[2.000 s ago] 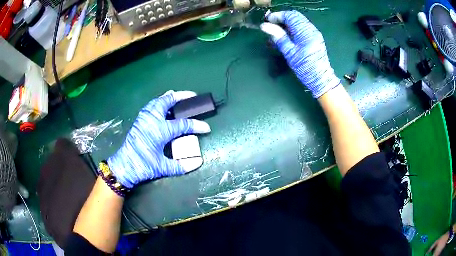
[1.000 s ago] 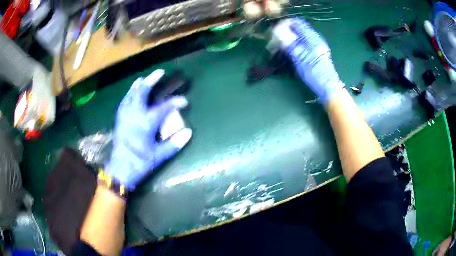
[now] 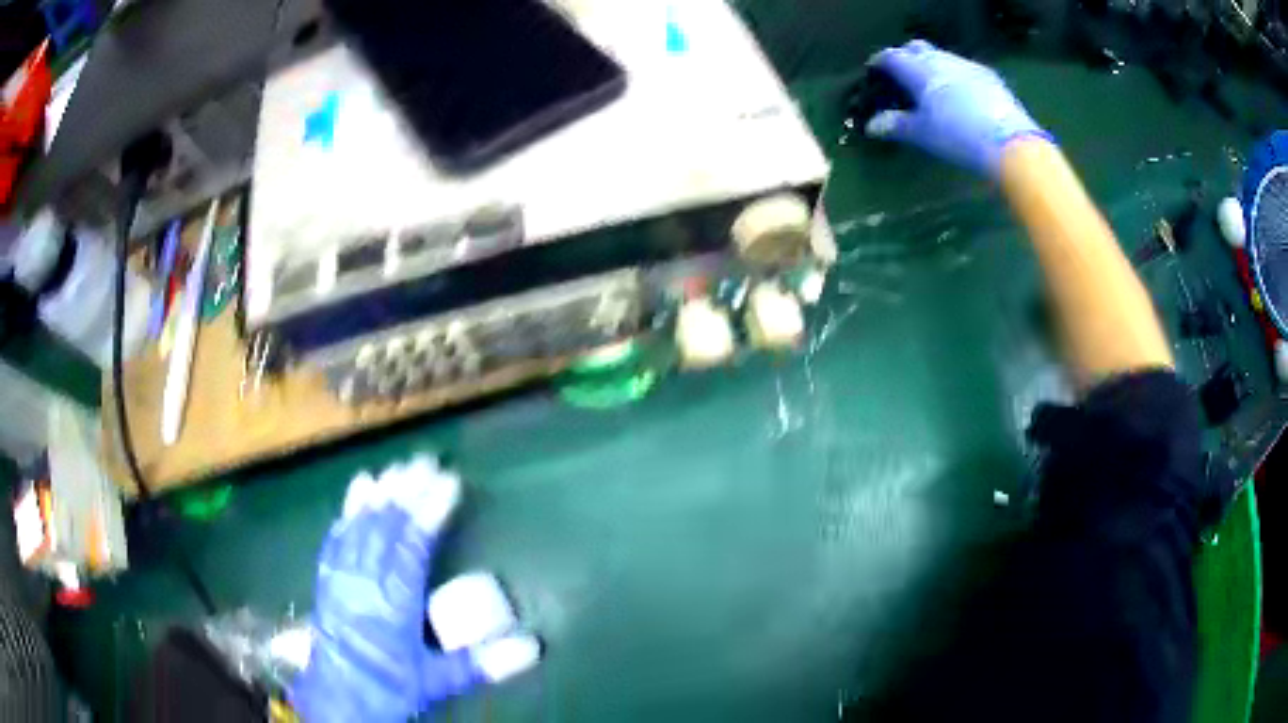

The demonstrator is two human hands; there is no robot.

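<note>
My left hand [image 3: 374,607], in a blue-white glove, is at the lower left over the green bench. A white rounded block [image 3: 470,610] sits between its thumb and fingers, partly under the palm. My right hand [image 3: 958,110], gloved the same way, is stretched out to the back right, beyond the instrument's right side. Its fingers are curled by a dark patch; blur hides whether it holds anything. The cream-grey instrument [image 3: 480,318] stands on a wooden shelf, with rounded cream terminals [image 3: 774,314] at its front right corner.
A black flat slab [image 3: 495,85] lies on the instrument. Pens [image 3: 188,325] and a black lead [image 3: 120,381] are at the left. A blue fan [image 3: 1271,233], dark adapters [image 3: 1222,393] and a green bin [image 3: 1226,622] are at the right. A dark pad [image 3: 184,685] is at the lower left.
The view has swung up to the instrument's top. My right hand has moved away from the terminals to the back right. The black adapter by my left hand is out of sight; the white block remains.
</note>
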